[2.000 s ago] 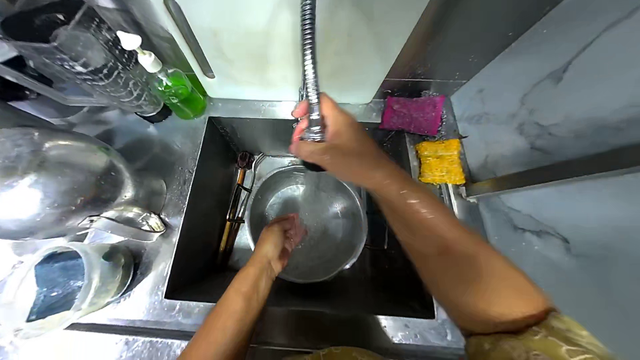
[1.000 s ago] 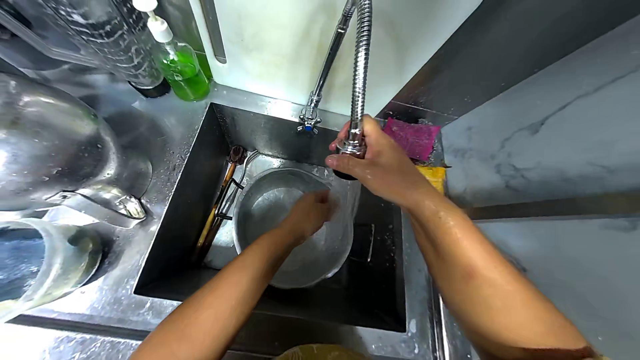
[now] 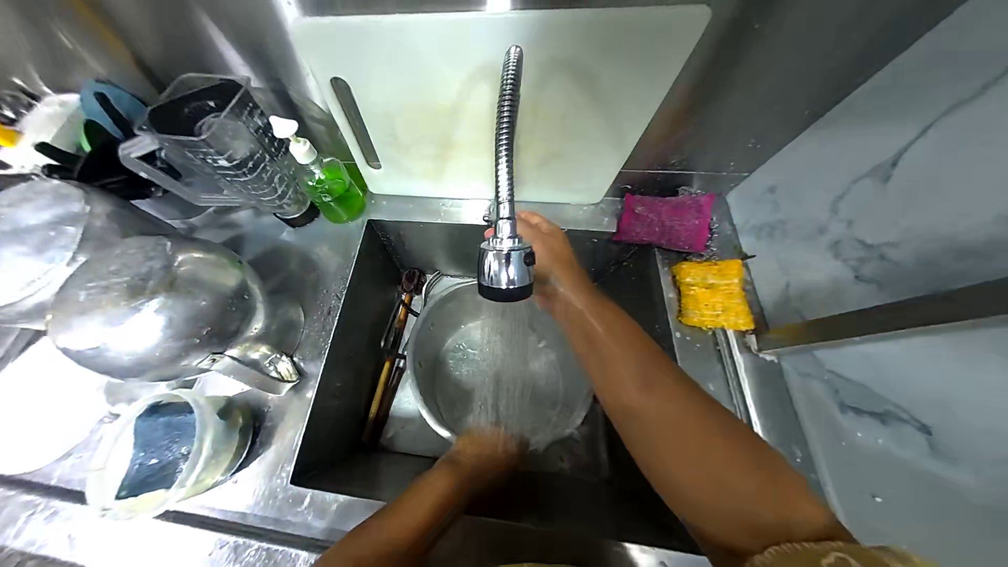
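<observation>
Water sprays from the chrome faucet head (image 3: pixel 505 270) into a round metal bowl (image 3: pixel 441 370) standing in the sink (image 3: pixel 339 449). My right hand (image 3: pixel 547 256) is behind and beside the faucet head, its fingers partly hidden by it; whether they grip it cannot be made out. Over the near rim of the bowl is my left hand (image 3: pixel 488 457), blurred and under the spray. Its fingers are not clear. Wooden-handled utensils (image 3: pixel 386 374) lean along the left wall of the sink, beside the bowl.
A green soap bottle (image 3: pixel 335 189), clear measuring jug (image 3: pixel 213 142), upturned metal pot (image 3: pixel 157 307) and plastic container holding a dark sponge (image 3: pixel 185 441) stand left. A white cutting board (image 3: pixel 441 102) leans behind. Magenta (image 3: pixel 665 222) and yellow (image 3: pixel 714 294) scouring pads lie right.
My left hand has moved from inside the bowl to its near rim. The faucet head now points down with its spray plainly visible; a second ago my right hand held it farther right.
</observation>
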